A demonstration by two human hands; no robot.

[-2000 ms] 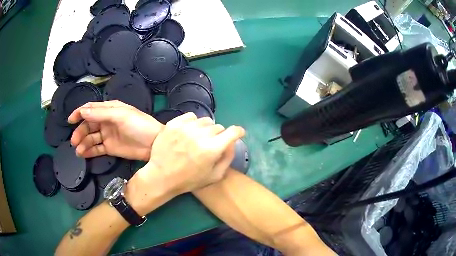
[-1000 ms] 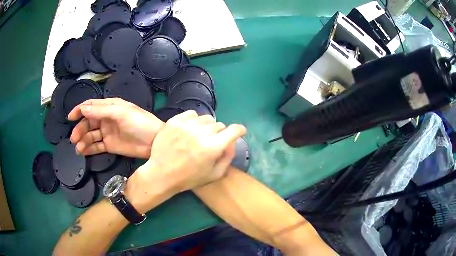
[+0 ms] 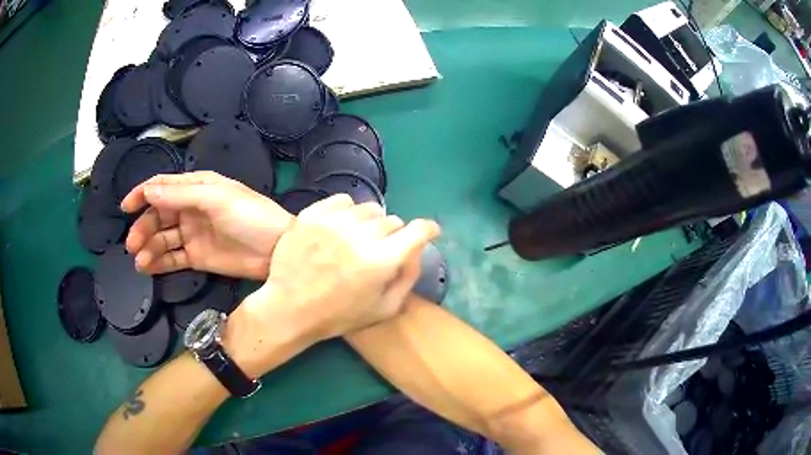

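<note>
My left hand (image 3: 347, 262), with a watch on its wrist, is wrapped around my right wrist. My right hand (image 3: 200, 227) reaches to the left, palm partly up, fingers loosely curled, and holds nothing. Both hands are over a pile of round black covers (image 3: 213, 80) on the green bench. The pile runs up onto a white board (image 3: 382, 44). One greyish disc (image 3: 431, 274) shows partly beside my left hand, the rest hidden by my hand and arm. Several covers under my right hand are partly hidden.
A black electric screwdriver (image 3: 658, 182) hangs at the right, its thin bit pointing left. Behind it stands a grey-white and black screw feeder (image 3: 569, 133). A crate with a clear plastic liner (image 3: 702, 329) holding black discs is at the lower right. A brown cardboard edge (image 3: 9, 355) shows at far left.
The hanging screwdriver has shifted slightly right in the view. My hands have kept the same pose, my left hand still around my right wrist.
</note>
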